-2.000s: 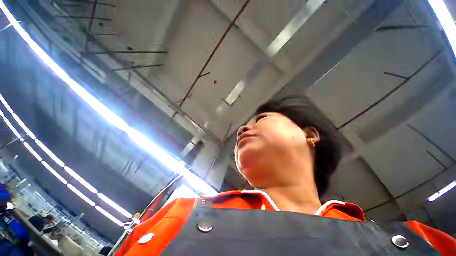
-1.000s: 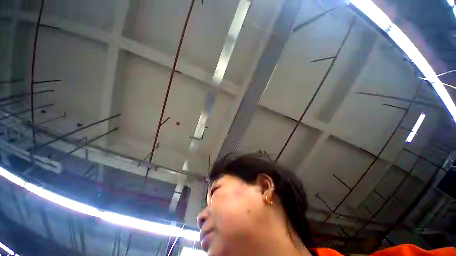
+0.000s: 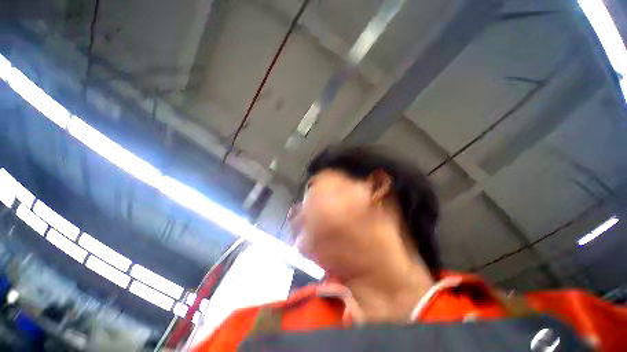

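No work piece or tool shows in the head view. Neither my left hand nor my right hand is in the picture. Nearest to the camera is a person (image 3: 357, 227), seen from below with the head turned to the picture's left. The person wears an orange garment (image 3: 254, 322) with a light collar edge and a grey apron (image 3: 405, 338) with a metal snap. The frame is blurred.
Above are the grey ceiling (image 3: 275, 89), a red pipe (image 3: 265, 82) and long bright light strips (image 3: 130, 158). At the lower left is a blurred workshop area (image 3: 51, 320) with blue and dark shapes, too unclear to name.
The camera view has swung and tilted. The person sits higher in the picture, and the orange garment and grey apron show again along the bottom. The workshop area is back at lower left.
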